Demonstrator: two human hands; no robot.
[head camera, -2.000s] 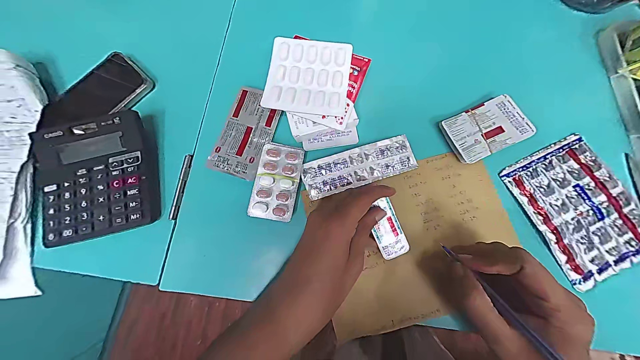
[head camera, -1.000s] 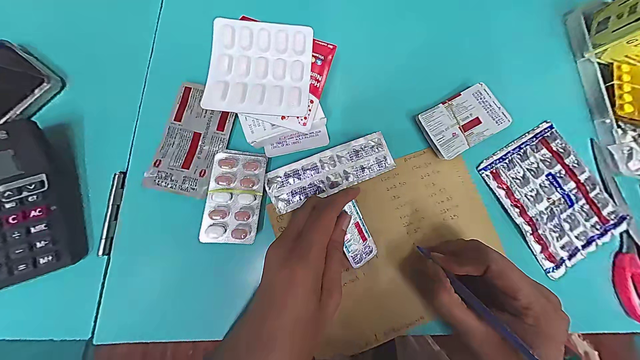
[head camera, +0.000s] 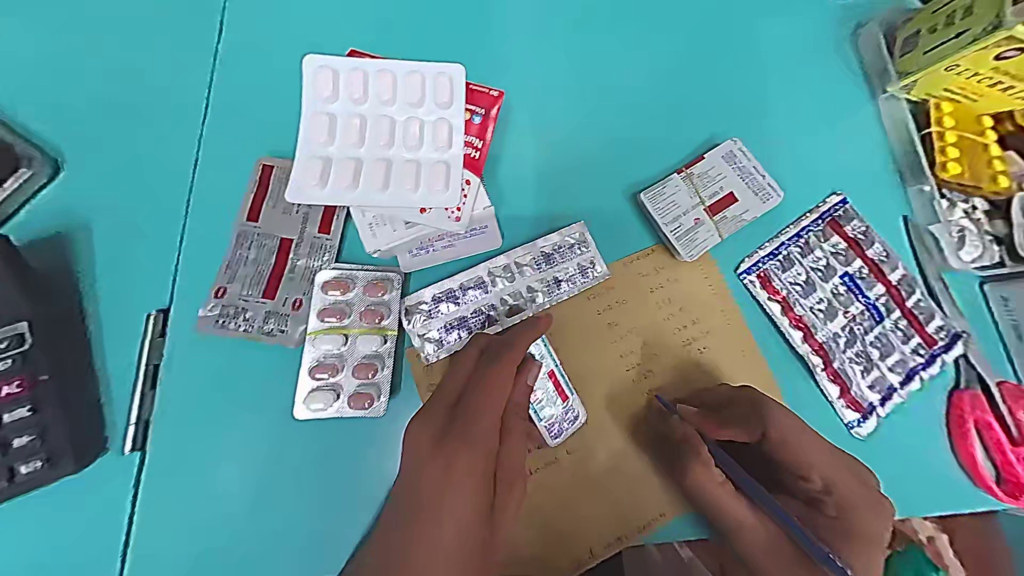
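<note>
A blue pen (head camera: 760, 488) is pinched in my right hand (head camera: 768, 464), its tip at the handwriting on a brown paper sheet (head camera: 608, 480). Flat on the sheet's left part rests my left hand (head camera: 472, 432), over the edge of a small blister strip (head camera: 558, 396). Beyond its fingertips a silver foil strip (head camera: 512, 280) overlaps the paper's top edge. Left of that hand is a blister pack of pink and white tablets (head camera: 350, 344) with a yellow band. A banded stack of blister packs (head camera: 710, 198) lies above the sheet, and a foil tablet pack (head camera: 852, 312) lies to its right.
A white blister pack (head camera: 380, 132) covers other packets, beside a grey foil pack (head camera: 268, 256). A calculator (head camera: 44, 384) is at far left, near a metal hinge (head camera: 146, 384) on the table seam. At right are red-handled scissors (head camera: 984, 440) and a plastic tray (head camera: 904, 152) holding boxes.
The view has shifted to the right, bringing the scissors and more of the tray in. My right hand still holds the pen over the paper, and my left hand stays beside the small strip.
</note>
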